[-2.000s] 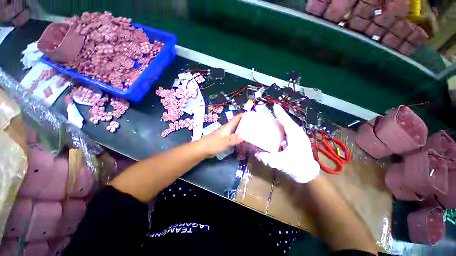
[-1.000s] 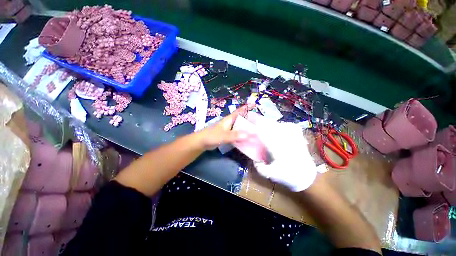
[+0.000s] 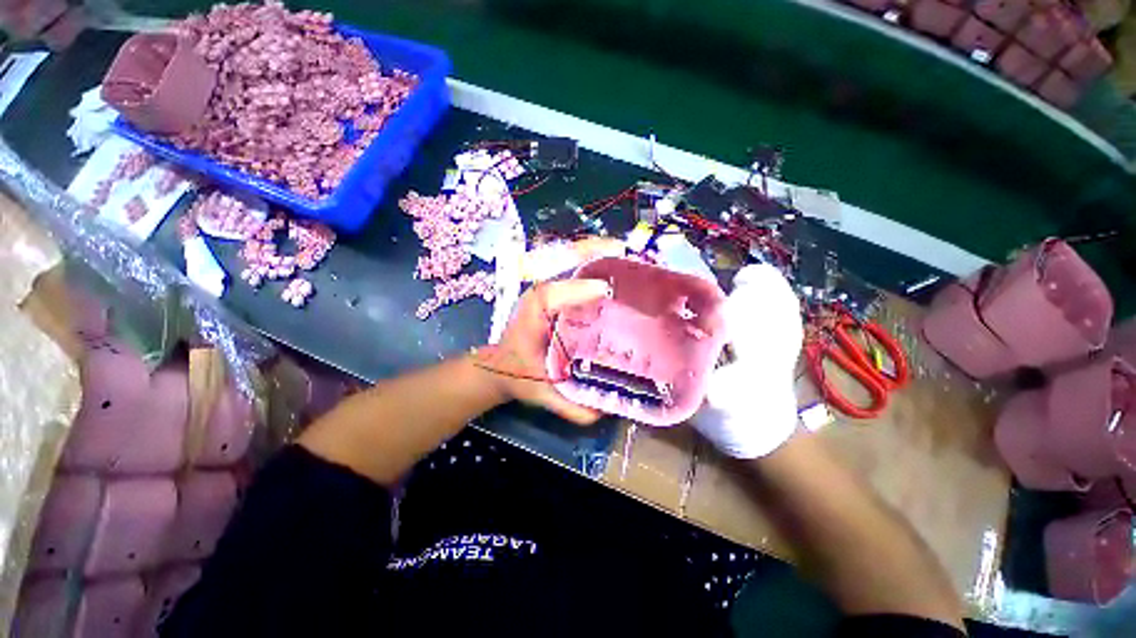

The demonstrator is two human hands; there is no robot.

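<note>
A pink cup-shaped housing (image 3: 642, 327) is held between my hands, its open side facing me. A dark strip with a light edge lies inside along its lower wall, and a thin wire hangs out at its left. My bare left hand (image 3: 548, 337) grips its left side, thumb at the rim. My gloved right hand (image 3: 754, 361) is against its right side; its fingers are partly hidden behind the housing. Small pink moulded pieces (image 3: 455, 224) lie in clusters on white strips left of my hands. Dark modules with red and black wires (image 3: 735, 212) lie behind the housing.
A blue tray (image 3: 430, 119) heaped with pink pieces and one housing stands at upper left. Red-handled cutters (image 3: 860, 364) lie on the cardboard mat (image 3: 928, 467). Housings (image 3: 1046, 305) stand at right. Stacked housings (image 3: 125, 418) lie at lower left. A green belt (image 3: 698, 94) runs behind.
The housing has turned so that its open inside faces me; earlier it was blurred and mostly covered by my glove. My right hand has moved to its right side. The view has shifted slightly.
</note>
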